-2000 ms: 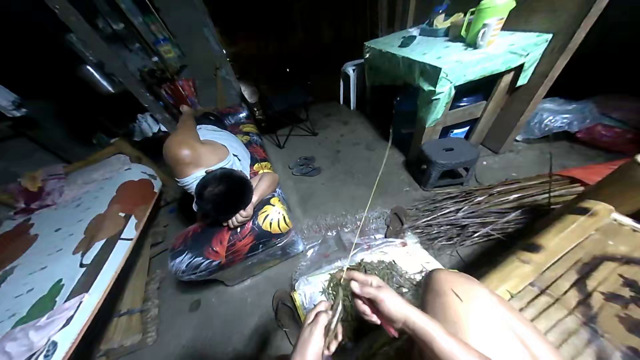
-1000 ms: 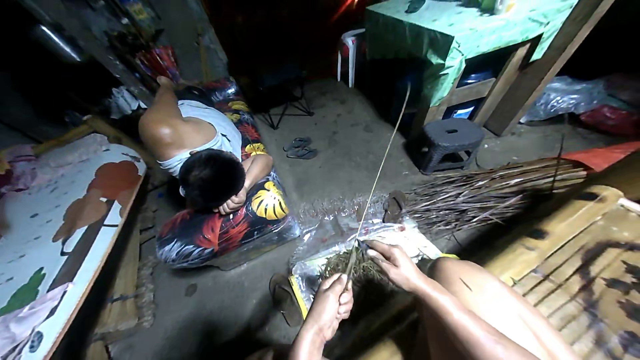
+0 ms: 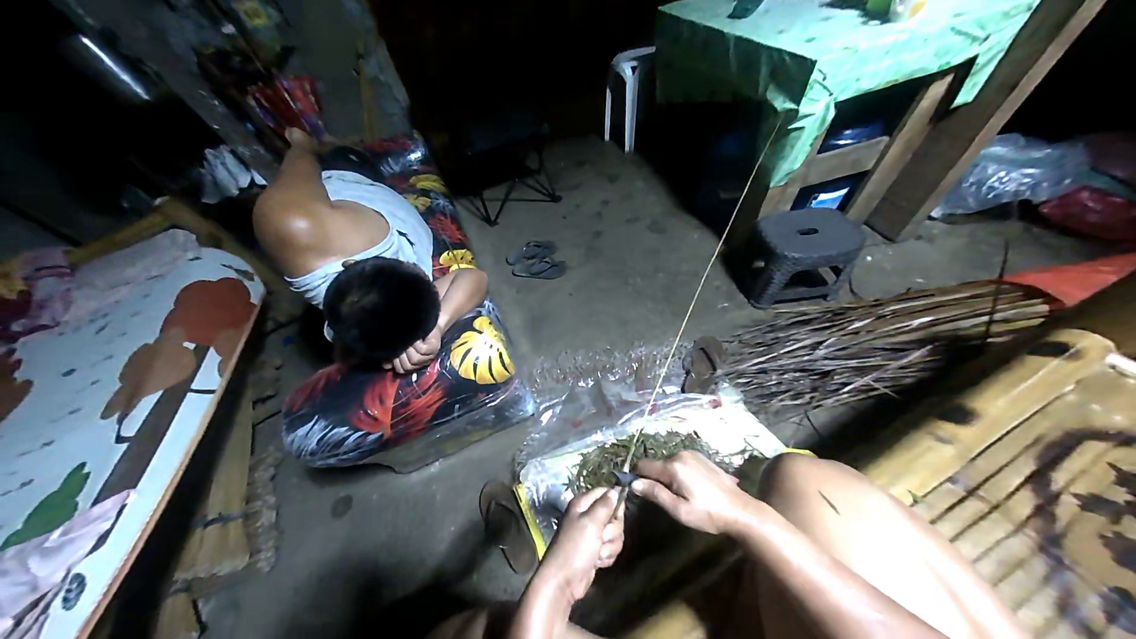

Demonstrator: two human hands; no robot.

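Note:
A long thin stalk [image 3: 701, 288] slants up and away from my hands toward the cloth-covered table. My left hand [image 3: 586, 537] is closed around its near end. Close beside it, my right hand [image 3: 697, 493] grips a small dark tool [image 3: 625, 479], possibly a knife blade, against the stalk. Beneath both hands lies a heap of green-brown shavings [image 3: 595, 460] on a white plastic sheet [image 3: 723, 413] with yellow edges. A bundle of dry sticks [image 3: 896, 342] lies on the floor beyond my right knee.
A person [image 3: 382, 302] lies face down on a flowered mattress [image 3: 426, 404] at left. A dark plastic stool [image 3: 806, 253] stands by the table with a green cloth [image 3: 737, 58]. Slippers [image 3: 535, 260] lie on the floor. A bamboo bench [image 3: 1003, 426] is at right, a printed board [image 3: 133, 355] at left.
Compared with two seconds ago, the view has shifted slightly. The stalk remains in my hands, and the right hand stays close to the left.

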